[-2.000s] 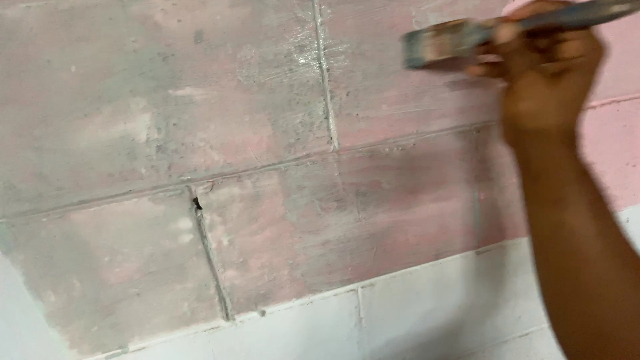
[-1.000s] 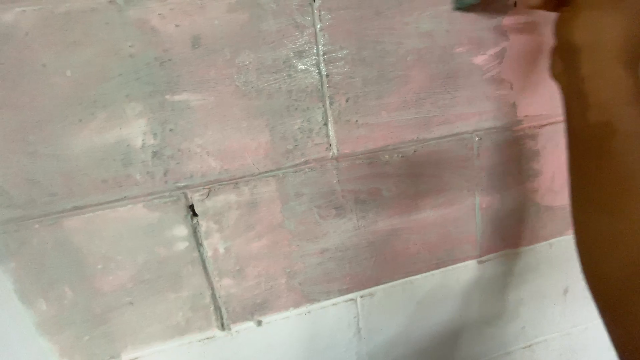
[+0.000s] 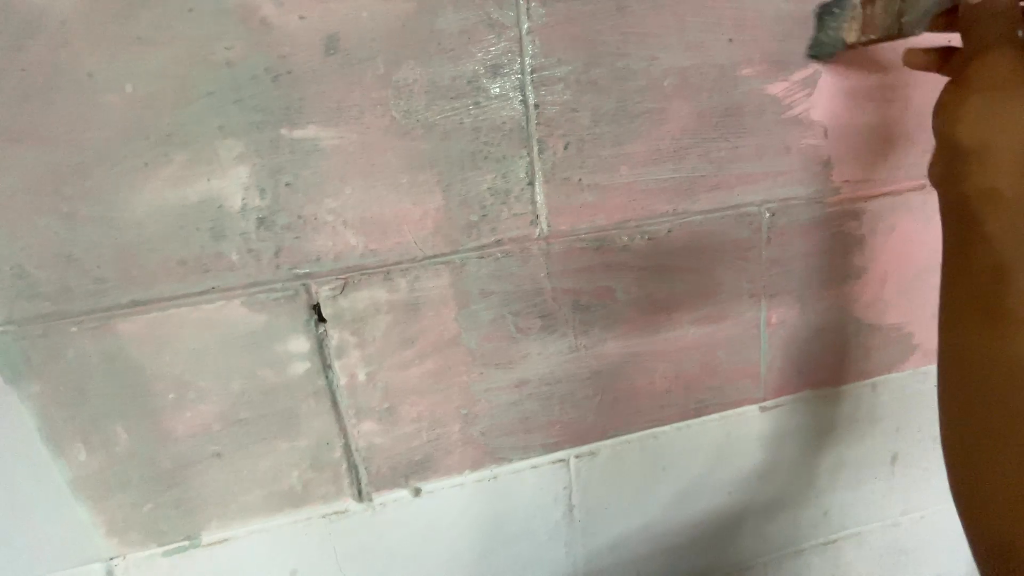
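At the top right, my right hand [image 3: 972,48] is partly cut off by the frame's edge, with its forearm running down the right side. It holds a paintbrush [image 3: 868,24] whose dark, paint-coated bristles point left against the block wall [image 3: 384,160]. A thin, streaky grey coat lies over the wall's pink paint [image 3: 904,264], which shows bare beside the forearm. Wet paint [image 3: 504,76] glistens around an upright joint near the top middle. My left hand is out of view.
Below the grey and pink area, the wall is white [image 3: 680,480], with its own block joints. A small dark hole [image 3: 319,312] sits in an upright joint at the left. A shadow of the arm falls across the lower right.
The hand and brush went up to the top edge, largely out of view, and have come back down a little at the right. The grey coat reaches farther right over the pink than two seconds ago.
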